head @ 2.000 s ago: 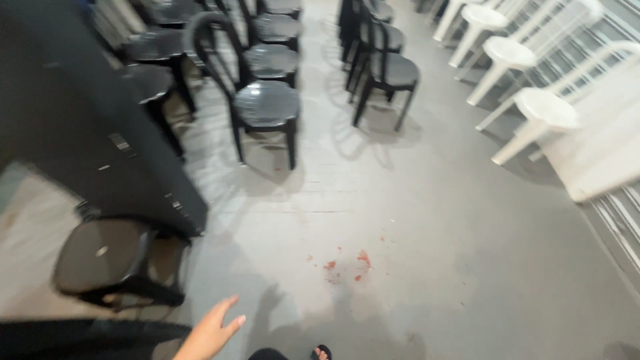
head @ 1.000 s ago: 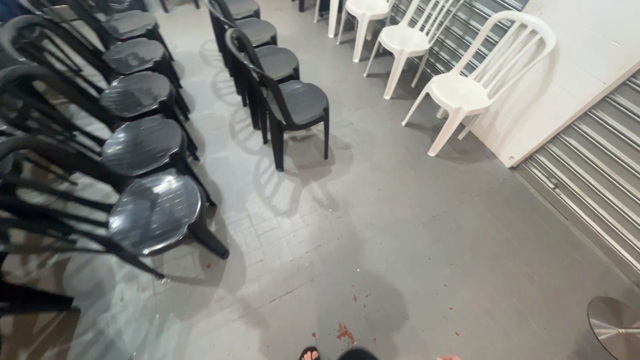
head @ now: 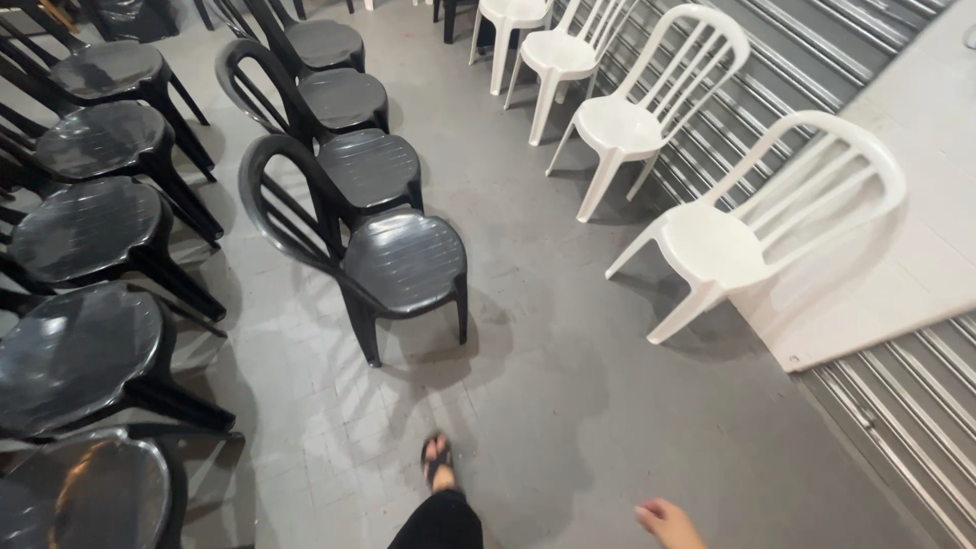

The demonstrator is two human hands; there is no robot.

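My right hand (head: 665, 521) shows at the lower right edge of the head view, over the grey floor. Its fingers look loosely curled and blurred, and nothing is seen in them. My left hand is out of the picture. Ahead stands the front black plastic chair (head: 406, 263) of a row, its rounded slatted back on the left side. To the right, the nearest white plastic chair (head: 713, 245) stands by the white wall panel, with more white chairs (head: 619, 126) lined up behind it. My sandaled foot (head: 437, 457) is on the floor at the bottom middle.
Another row of black plastic chairs (head: 91, 229) runs along the left side. A grey slatted metal shutter (head: 907, 412) and a white wall panel (head: 877, 274) border the right. Grey floor (head: 549, 343) lies between the black and white rows. A black bag (head: 137, 17) is at the far left.
The view has moved forward and turned right. The red marks on the floor and the round object at the lower right have left the view. The left-side hand seen two seconds ago is gone.
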